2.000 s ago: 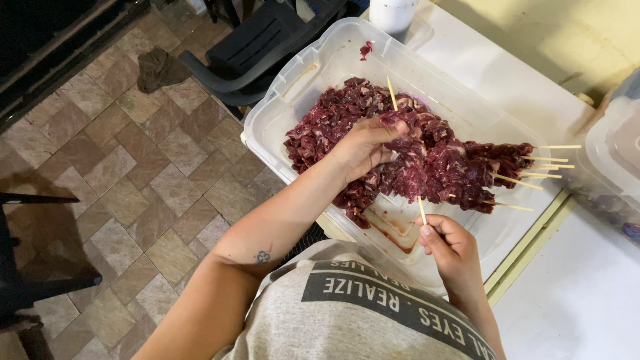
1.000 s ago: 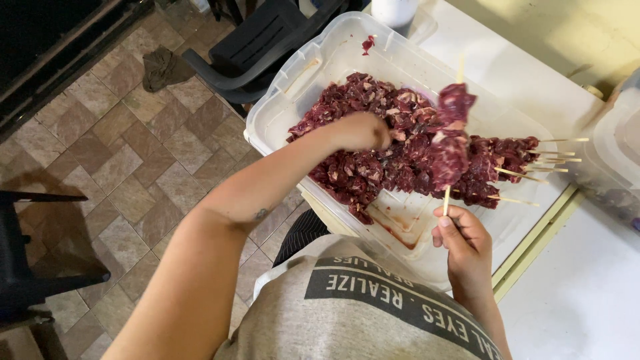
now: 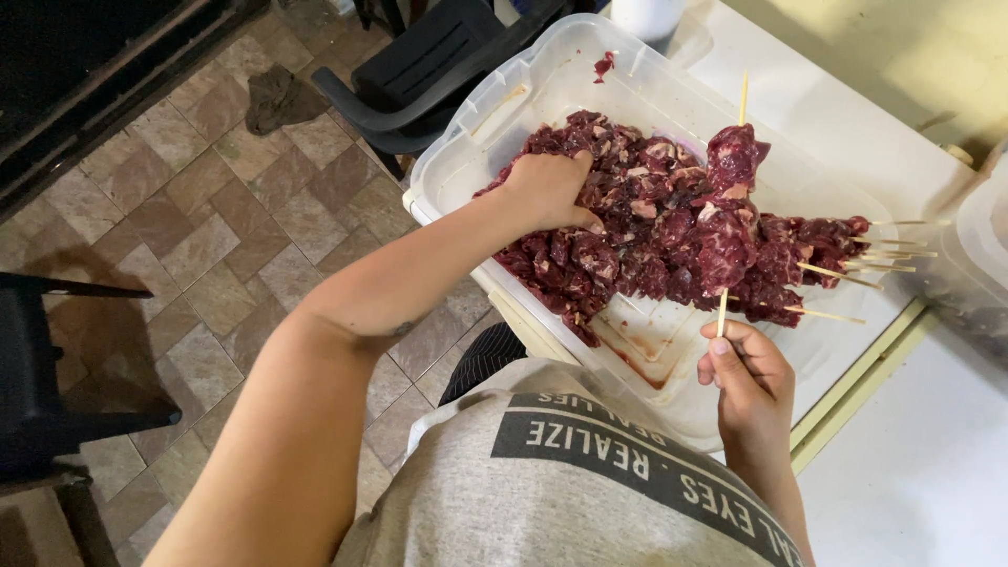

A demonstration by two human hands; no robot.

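My right hand point(image 3: 744, 366) pinches the lower end of a wooden skewer point(image 3: 722, 313) and holds it upright. Chunks of raw red meat point(image 3: 728, 228) are threaded on it, and its bare tip points up. My left hand point(image 3: 551, 189) reaches into the pile of cut raw meat point(image 3: 646, 185) in a clear plastic tub point(image 3: 465, 134); its fingertips are partly hidden by the meat, so its grip cannot be told. Several loaded meat skewers point(image 3: 827, 240) lie at the right side of the tub, bare ends pointing right.
The tub rests on a white table point(image 3: 913, 441). A second clear plastic container point(image 3: 972, 244) stands at the right, and a white container point(image 3: 647, 17) behind the tub. A black plastic chair point(image 3: 425, 71) is beyond the tub's left end; a dark cloth point(image 3: 279, 98) lies on the tiled floor.
My left hand has left the skewer it was touching and moved left, deeper into the meat pile. My right hand still holds the skewer, which now stands above the others.
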